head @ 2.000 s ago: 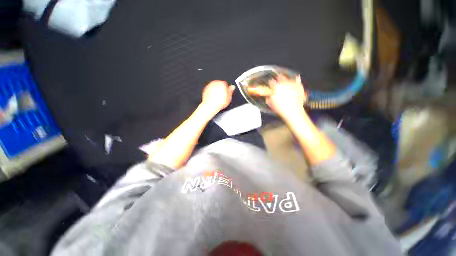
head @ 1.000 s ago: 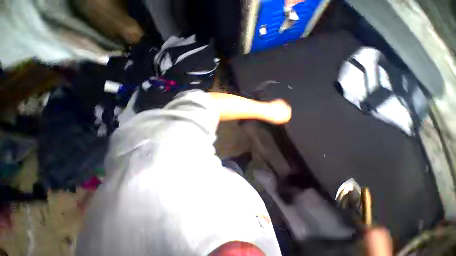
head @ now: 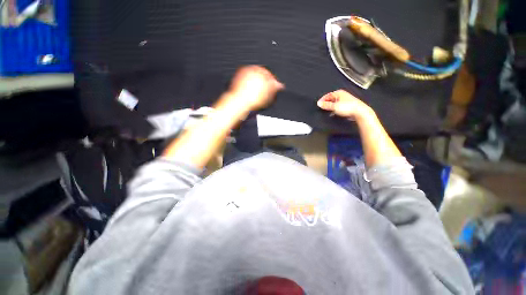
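A dark garment piece (head: pixel 297 108) lies at the table's front edge, hard to tell from the black cover. A white panel (head: pixel 284 126) shows at its front, and pale panels (head: pixel 168 123) lie further left. My left hand (head: pixel 254 86) is closed at the piece's left side, slightly blurred. My right hand (head: pixel 345 105) has its fingertips together at its right side. Both appear to pinch the dark fabric, though the black background hides the exact grip. The steam iron (head: pixel 362 53) rests at the upper right, its wooden handle free of any hand.
The black ribbed table cover (head: pixel 202 40) fills the upper view. A blue hose (head: pixel 435 66) and ribbed cable run right from the iron. A blue-fronted box (head: pixel 36 43) stands at the upper left. Dark fabric heaps (head: pixel 95 173) lie lower left, blue fabric (head: pixel 496 248) lower right.
The view has turned from the left side back to the table front. My right hand, on the iron two seconds ago, has let it go and is at the dark fabric, opposite my left hand.
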